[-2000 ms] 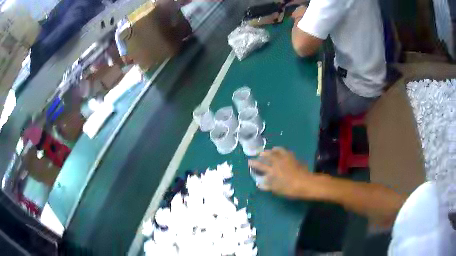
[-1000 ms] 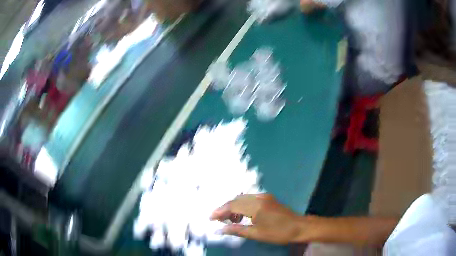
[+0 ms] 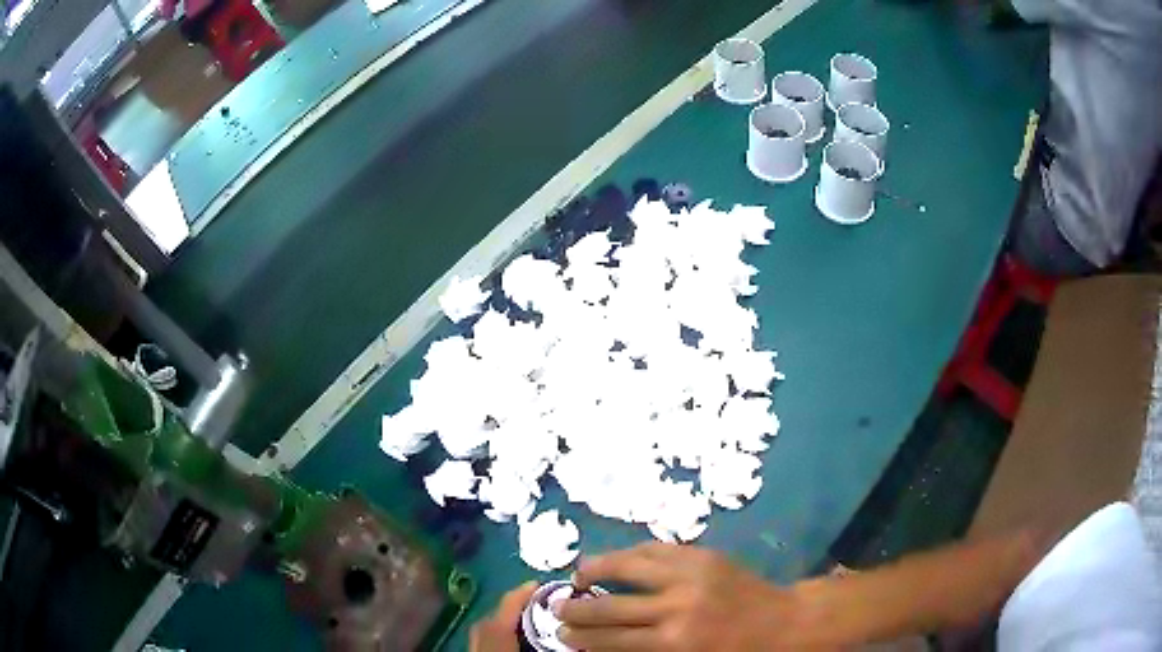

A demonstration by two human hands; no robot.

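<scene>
At the bottom edge, my left hand, mostly cut off, holds a plastic cup with its mouth up. My right hand comes in from the right, its fingertips on a white insert in the cup's mouth. The fingers partly hide the insert. A large loose heap of white inserts lies on the bench just beyond my hands, one piece lying close to the cup. Small black parts lie along the heap's far side.
Several white cups stand in a group beyond the heap. The green press with its brownish base plate is at the lower left. A pale rail edges the dark conveyor. A seated person, red stool and brown carton are at right.
My right hand has moved from the cup group, over the heap, to the cup at the bottom. My left hand and the press have come into view as the view shifted.
</scene>
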